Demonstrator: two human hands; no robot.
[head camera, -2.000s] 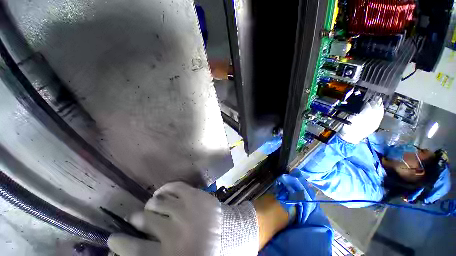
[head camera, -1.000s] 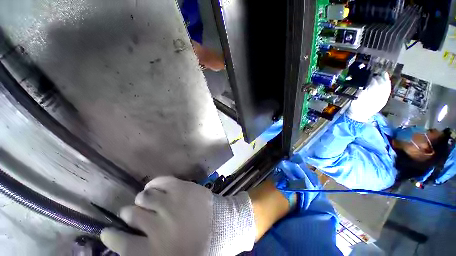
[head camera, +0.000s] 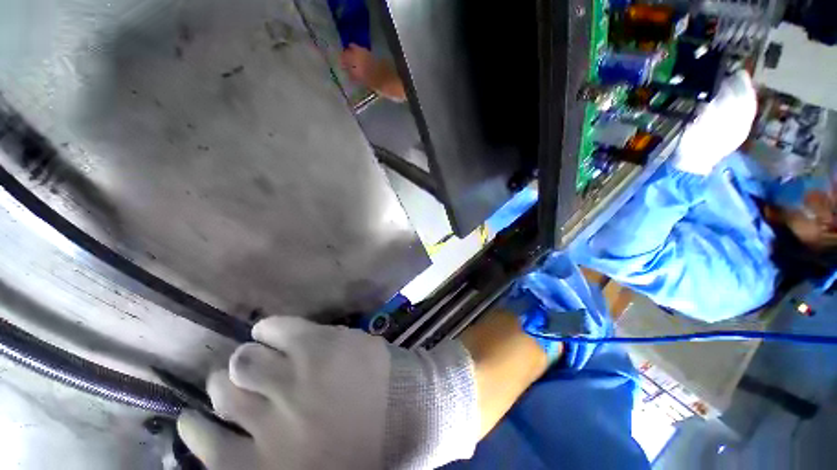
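Observation:
My right hand, in a white knit glove, is at the lower left. Its fingers are closed around a slim dark pointed tool; most of the tool is hidden by them. The hand is over a pale metal surface beside a ribbed hose. A strap with a blue cord is at the wrist. A large grey worn plate lies above the hand. My left hand cannot be made out.
A green circuit board stands in a dark carrier at the upper right. Another worker in a blue smock, with a white glove, is beyond it. A bare hand beyond the plate is of unclear owner. Rails run near my wrist.
The view has shifted, so the red coil and most of the finned heatsink have left the picture. More of the bare hand shows. My right hand still grips the tool in nearly the same place.

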